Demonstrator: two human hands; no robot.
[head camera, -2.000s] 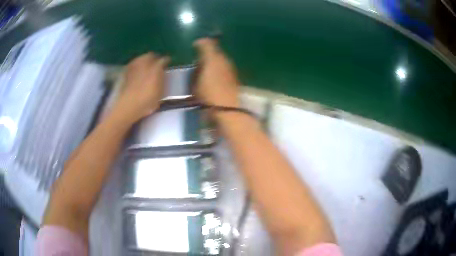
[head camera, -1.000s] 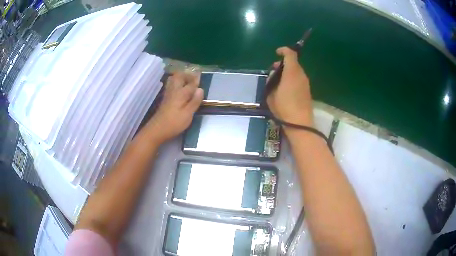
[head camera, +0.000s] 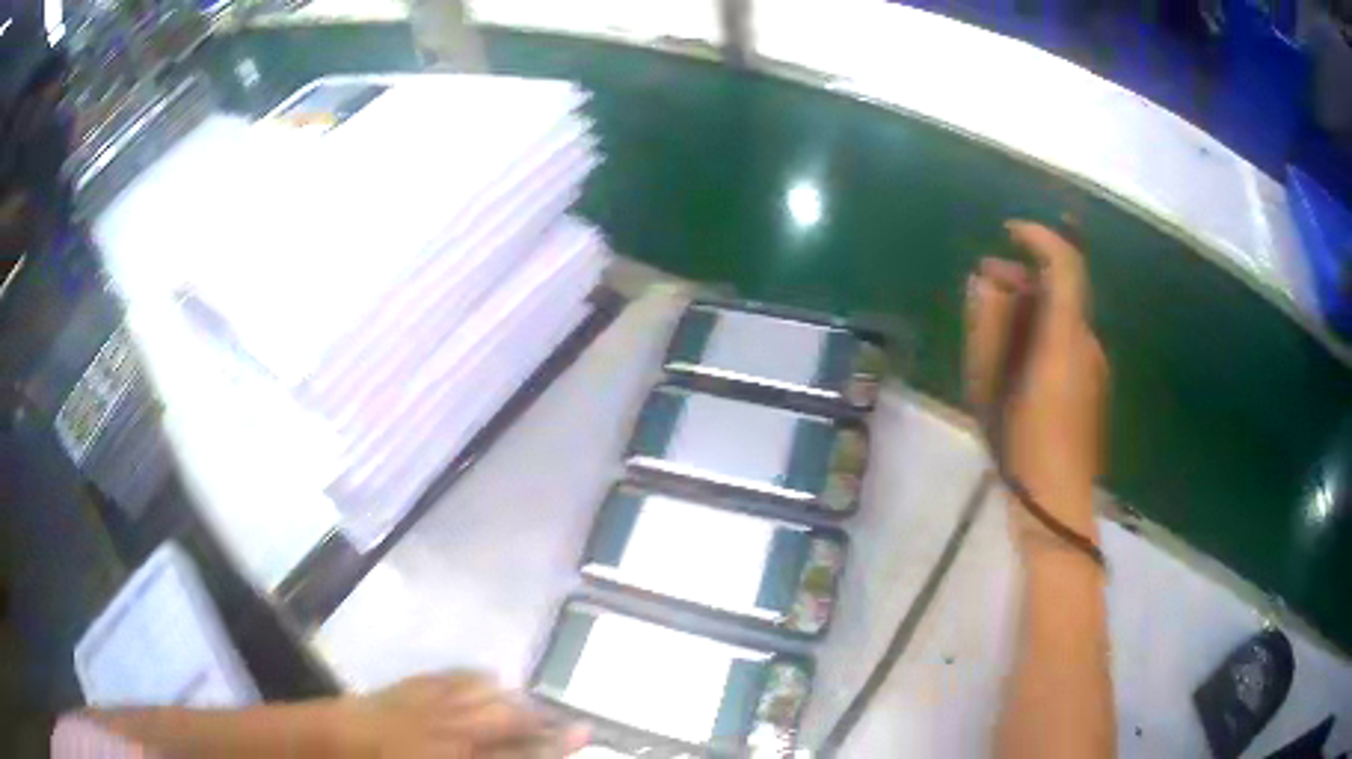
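Four black shells with silver-white cells and small boards at their right ends lie in a slanting column; the top shell (head camera: 764, 353) is by the green belt and the lowest (head camera: 653, 675) is near the bottom edge. My right hand (head camera: 1045, 349), blurred, holds the dark soldering iron (head camera: 1019, 356) upright, right of the shells and over the belt edge. Its cable crosses my wrist. My left hand (head camera: 467, 719) is low at the picture's bottom, its fingertips by the lowest shell's left end. Blur and the frame edge hide whether it grips anything.
A tall stack of white blister trays (head camera: 430, 252) stands at left, with a cell on top. The green belt (head camera: 890, 223) runs behind. A black cable (head camera: 927, 601) lies right of the shells. A black object (head camera: 1246, 690) sits at lower right. A white tray (head camera: 160, 638) is lower left.
My left hand has moved from the top shell down to the bottom of the picture. My right hand has moved away from the top shell to the right with the iron. The view has shifted.
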